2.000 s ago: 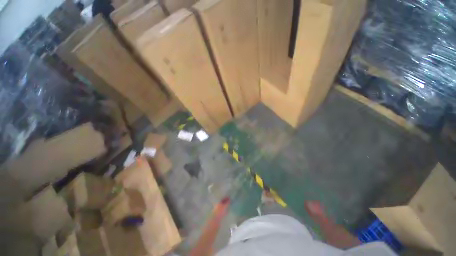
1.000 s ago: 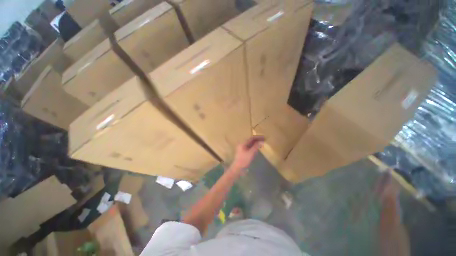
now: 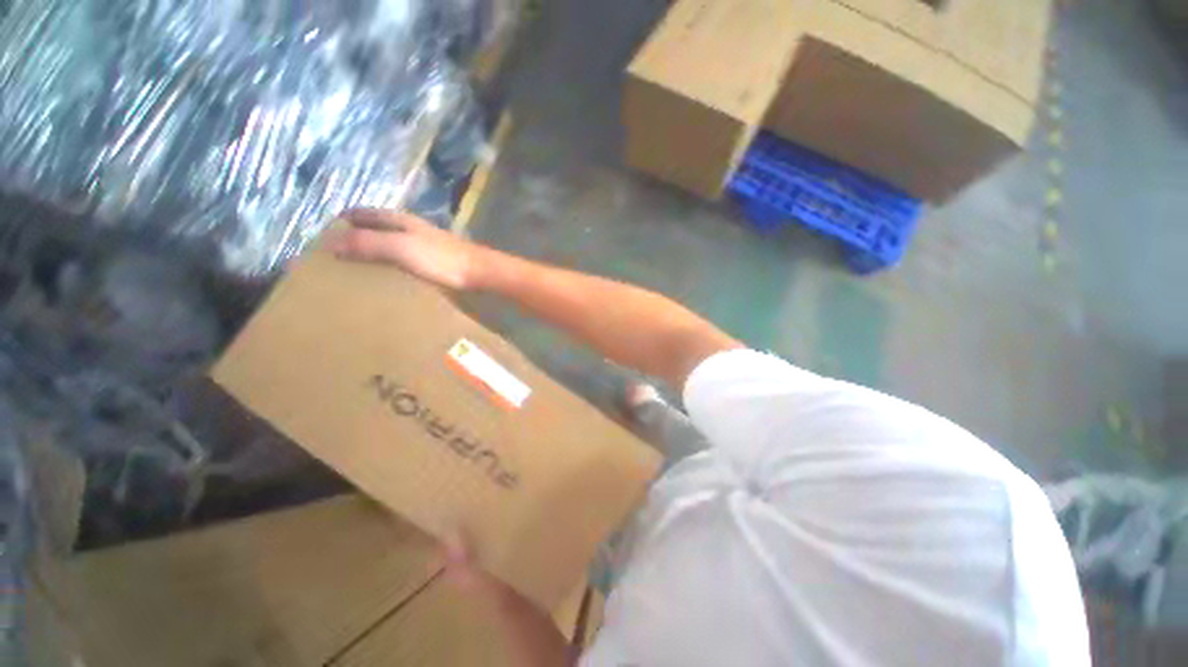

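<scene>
A large brown carton (image 3: 430,417) marked "FURRION", with a small white-and-orange label, lies tilted across the left centre. The lettering appears upside down. My right hand (image 3: 404,248) is spread over its upper left edge, with the arm reaching from my white sleeve. My left hand (image 3: 459,563) is at its lower edge, blurred and mostly hidden behind the carton. The carton is between both hands. The rest of its shape is hidden beneath the visible face.
A blue plastic pallet (image 3: 834,206) bears brown L-shaped cartons (image 3: 912,117) at upper right. Film-wrapped stock (image 3: 222,117) is at upper left. More brown cartons (image 3: 261,573) stand at lower left. Yellow-marked floor tape (image 3: 1053,170) runs at far right.
The view has swung right, away from the standing row. My right hand, earlier apart from the cartons, is now on one. The loaded blue pallet has come into view.
</scene>
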